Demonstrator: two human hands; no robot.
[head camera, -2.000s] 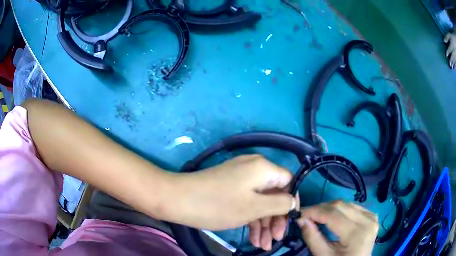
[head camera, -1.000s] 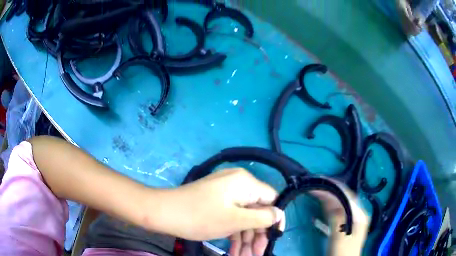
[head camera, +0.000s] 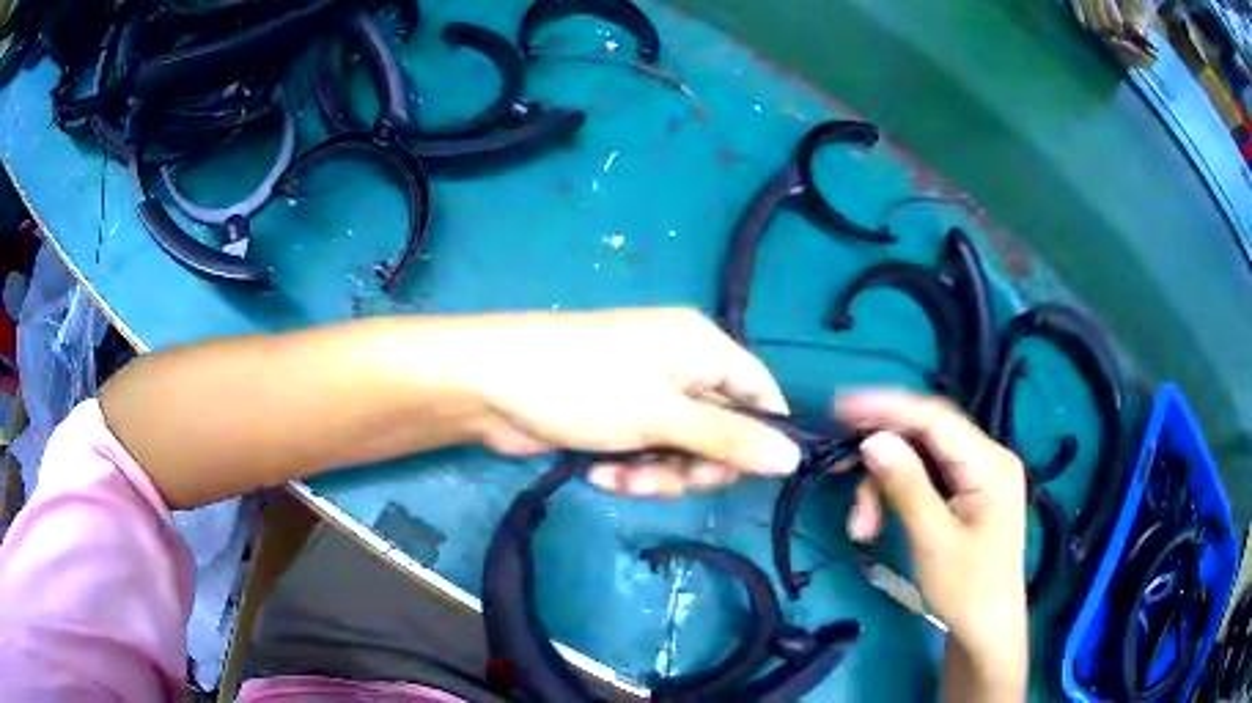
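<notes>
A black headband with a C-shaped yoke at each end lies partly over the bench's near edge. My left hand grips its upper part, near the joint. My right hand has its fingers on the yoke at that end; the fingertips are slightly blurred. The lower yoke hangs free near the bottom of the picture. A thin pale piece shows beside my right palm; I cannot tell what it is. The exact joint is hidden by my fingers.
A black heap of headbands lies at the upper left. More frames lie at the right, beside a blue tray of black parts. A green belt runs behind the bench's far edge. Part of another person's hand shows at the top right.
My left hand has moved up and the headband has turned, bringing its lower yoke into view. My right hand has come from behind the upper yoke to take hold of it.
</notes>
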